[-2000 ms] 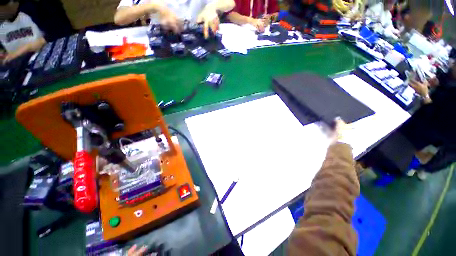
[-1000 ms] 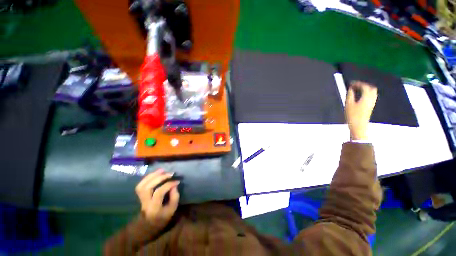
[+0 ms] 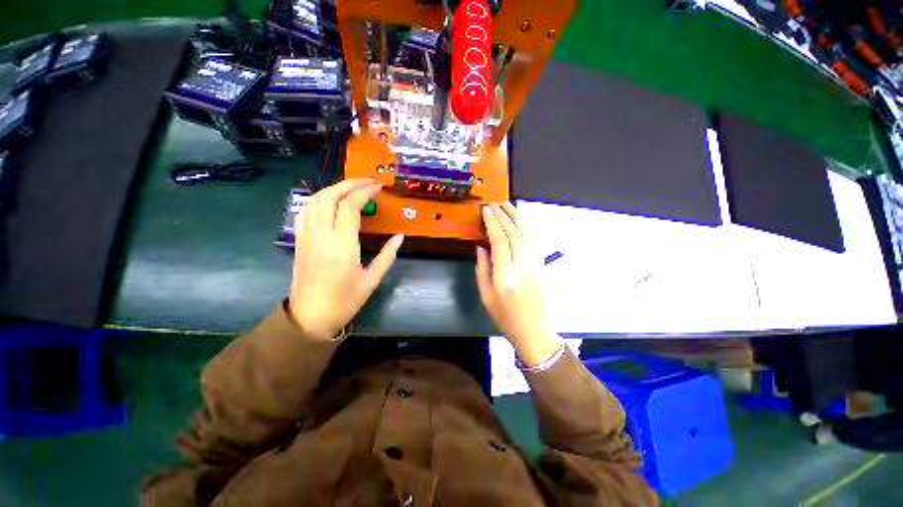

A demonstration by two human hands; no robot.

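The orange test fixture (image 3: pixel 459 220) stands on the bench in front of me. Its red clamp handle (image 3: pixel 473 64) hangs over the clear acrylic block (image 3: pixel 428 127). Red digits glow on the display (image 3: pixel 433 185) at its front. My left hand (image 3: pixel 332 259) is at the fixture's front left corner, fingers by the green button (image 3: pixel 369 207), thumb apart. My right hand (image 3: pixel 513 279) has its fingertips on the front right corner, where they cover the red switch. Neither hand holds anything that I can see.
Black boxed devices (image 3: pixel 220 83) are piled left of the fixture, with a short lead (image 3: pixel 213 172) below them. A black mat with devices (image 3: pixel 74 188) lies far left. Two black mats (image 3: pixel 614 149) lie on white paper (image 3: pixel 634 262) at right. A blue stool (image 3: pixel 683 431) stands below the bench.
My right hand has left the black mat at the right and come to the fixture's front right. My left hand has moved up to its front left. The view has shifted.
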